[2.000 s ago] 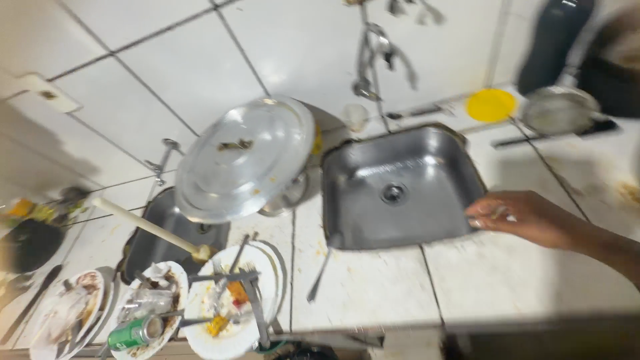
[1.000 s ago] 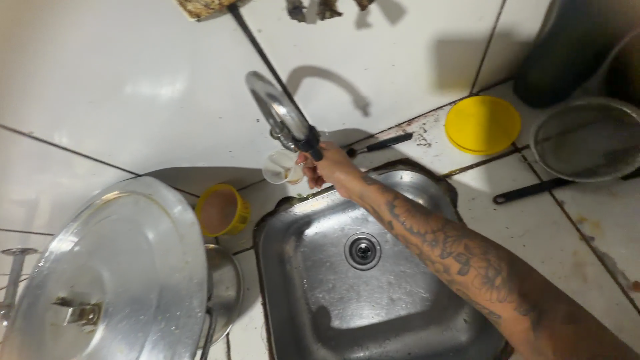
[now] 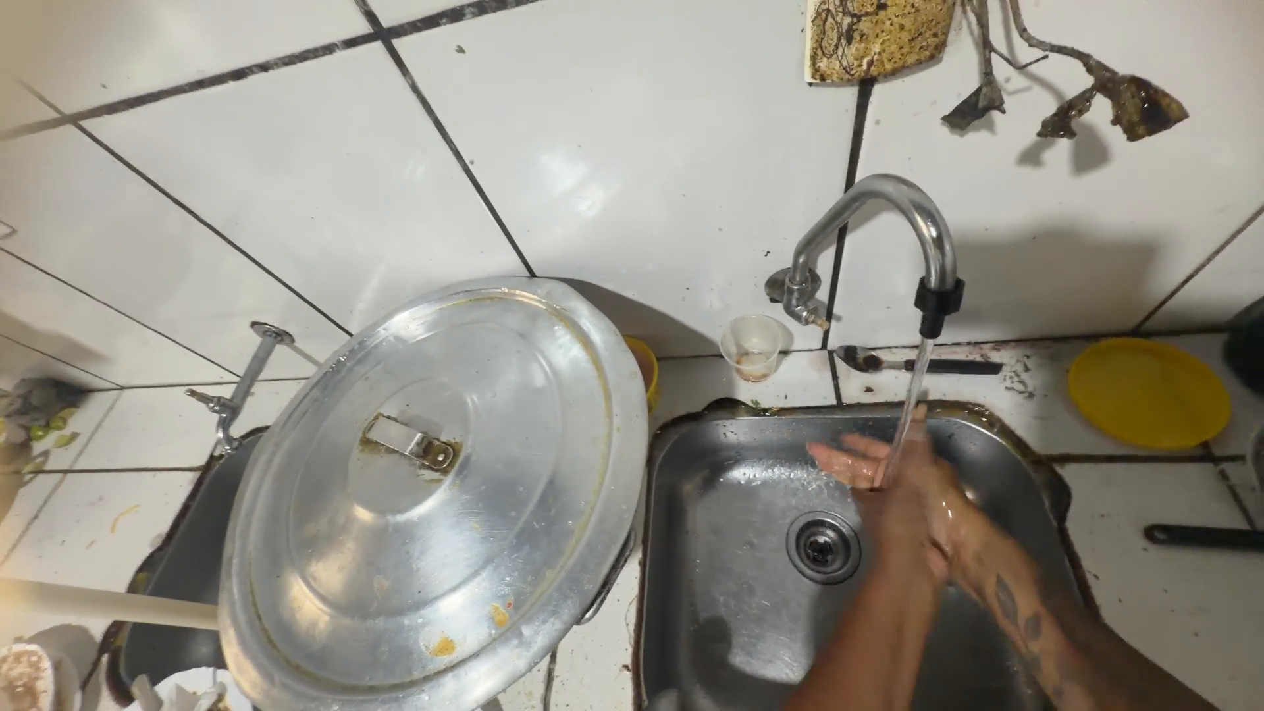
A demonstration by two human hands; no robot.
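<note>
Water runs from the curved metal faucet (image 3: 894, 188) onto my two hands, which overlap above the stainless steel sink basin (image 3: 736, 592). My left hand (image 3: 894, 499) lies against my right hand (image 3: 946, 518), and its fingers are blurred and partly hidden. Reddish fingertips spread to the left under the stream; they seem to belong to my right hand, whose forearm bears tattoos. No object shows in either hand. The sink drain (image 3: 824, 547) is just left of my wrists.
A large aluminum pot lid (image 3: 434, 494) leans left of the basin, partly over a second sink (image 3: 178, 583). Behind the basin are a clear plastic cup (image 3: 752, 348) and a black-handled utensil (image 3: 953, 366). A yellow lid (image 3: 1149, 392) lies at right; a black pan handle (image 3: 1200, 536) is nearby.
One second ago my tattooed right arm reached up to the faucet, with no left hand in view. Now both hands are together lower down, over the basin, and water flows.
</note>
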